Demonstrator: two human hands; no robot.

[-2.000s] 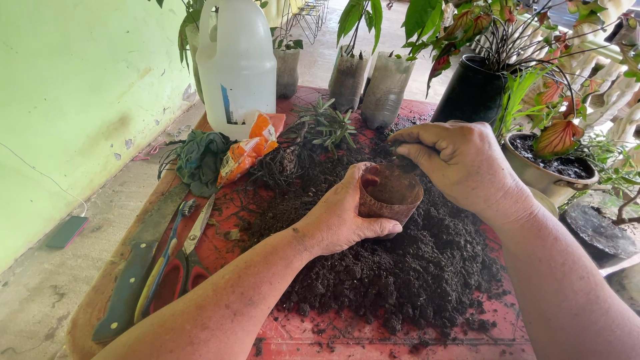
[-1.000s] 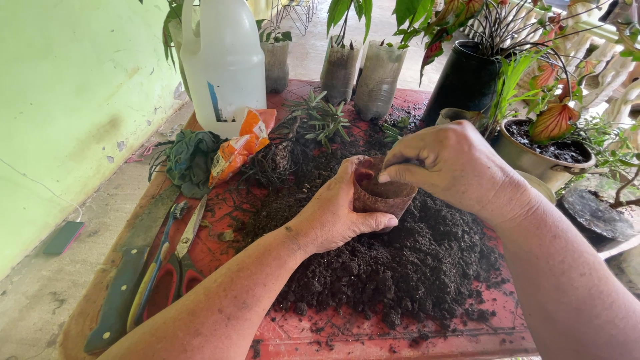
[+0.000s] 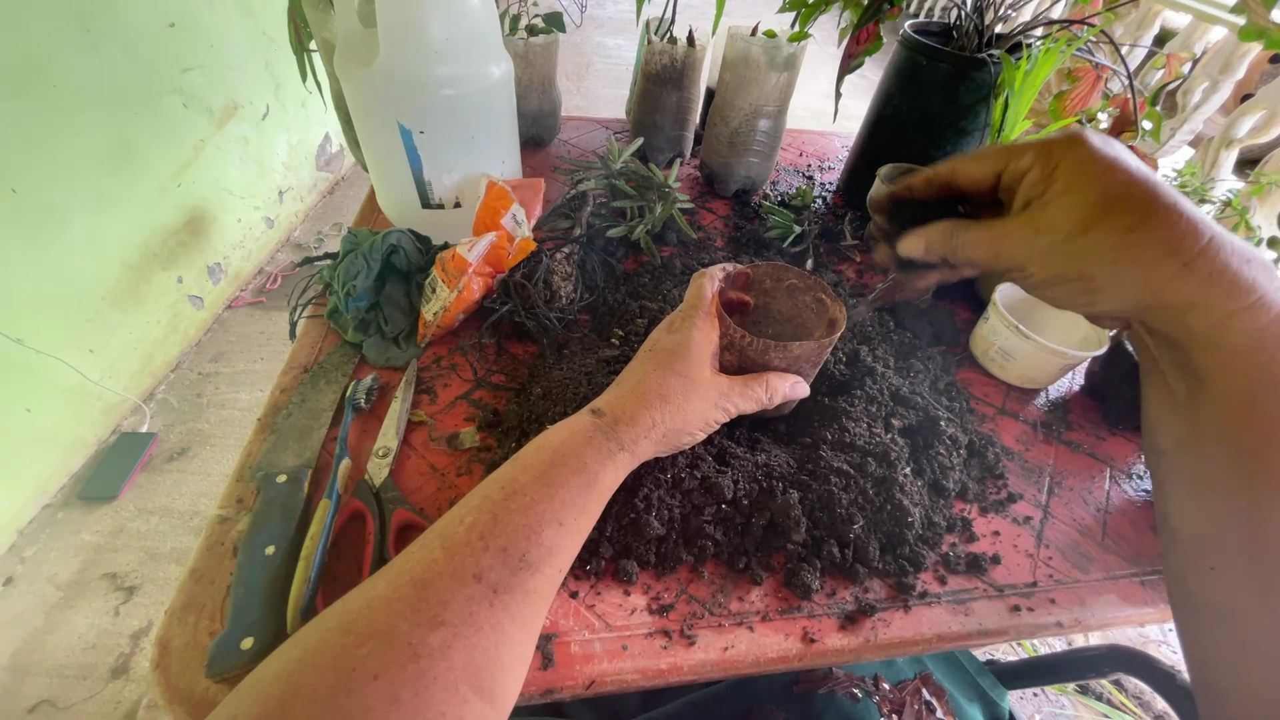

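Note:
My left hand (image 3: 690, 370) grips a small brown pot (image 3: 780, 325) by its side, tilted so that its dirty inside shows, above a heap of dark soil (image 3: 780, 490). To its right my right hand (image 3: 1040, 220) is raised, fingers bent together and soiled; something dark is at the fingertips, but blur hides what it is. Below that hand stands a white plastic tub (image 3: 1035, 340). Behind the pot lie a leafy seedling (image 3: 635, 195) with dark roots and a smaller green sprig (image 3: 793, 222).
On the red table (image 3: 1080, 520), a knife (image 3: 262, 570), toothbrush (image 3: 325, 510) and scissors (image 3: 385, 460) lie left. Behind them are a dark green cloth (image 3: 380, 290), an orange packet (image 3: 480, 260) and a translucent jug (image 3: 430, 110). Bottle planters (image 3: 755, 110) and a black pot (image 3: 920, 100) stand at the back.
My right hand was at the pot's mouth one second ago; it has moved up and to the right, away from it. My left hand still holds the pot. The white tub now shows clearly.

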